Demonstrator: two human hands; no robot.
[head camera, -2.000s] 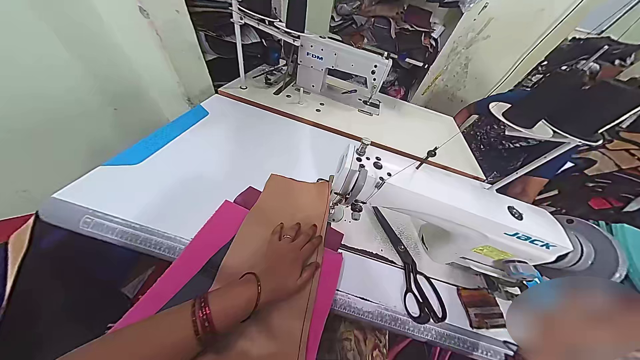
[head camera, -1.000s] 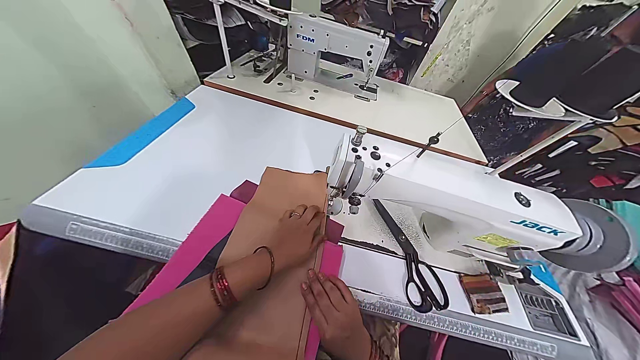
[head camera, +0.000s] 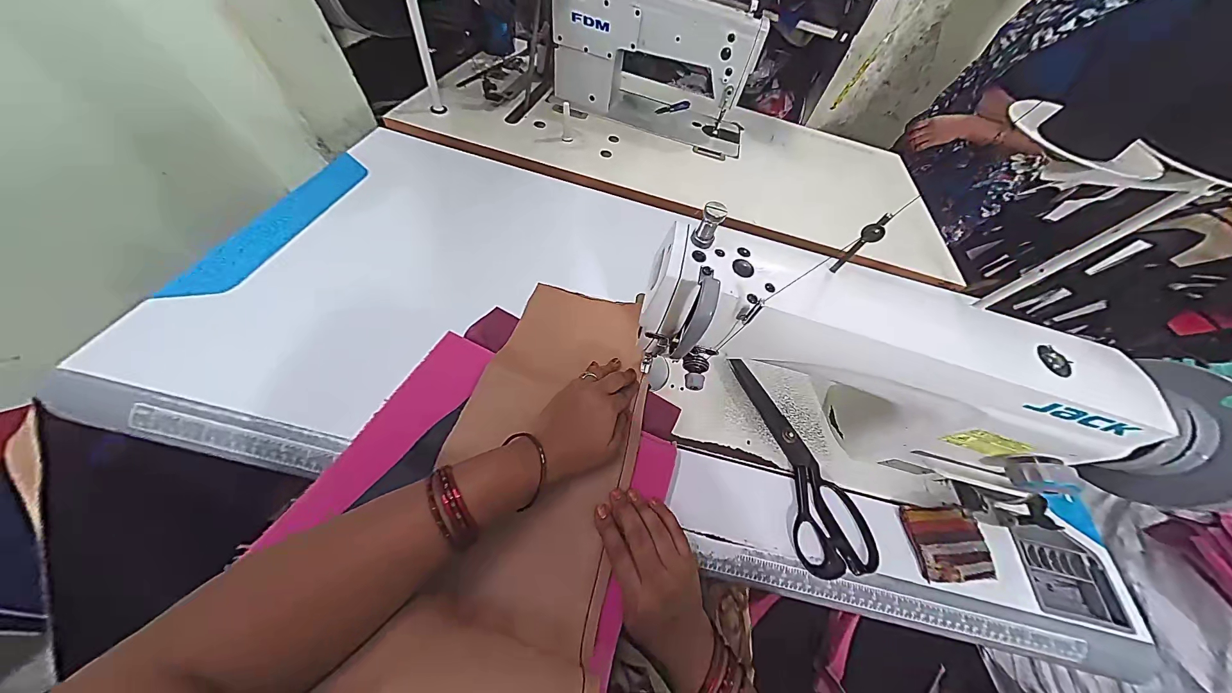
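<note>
A tan fabric piece (head camera: 520, 587) lies over pink fabric (head camera: 395, 414) and a dark layer, its right edge running up to the presser foot (head camera: 647, 366) of a white Jack sewing machine (head camera: 914, 356). My left hand (head camera: 592, 414), with bangles at the wrist, rests flat on the tan fabric just left of the presser foot. My right hand (head camera: 654, 568) lies lower down, fingertips on the fabric's folded right edge, over the pink layer. Neither hand is closed around anything. Black-handled scissors (head camera: 804, 481) lie on the machine bed, right of the fabric.
Behind stands a second sewing machine (head camera: 654, 58) on its own table (head camera: 818, 183). A striped fabric bundle (head camera: 948, 544) and a control panel (head camera: 1073, 582) are at the right. A measuring scale (head camera: 895, 602) runs along the front edge. Another person's hand (head camera: 953, 132) shows at upper right.
My right hand was off the fabric two seconds ago, near the lower right or blurred there; it now rests on the fabric's right edge. My left hand stays beside the presser foot.
</note>
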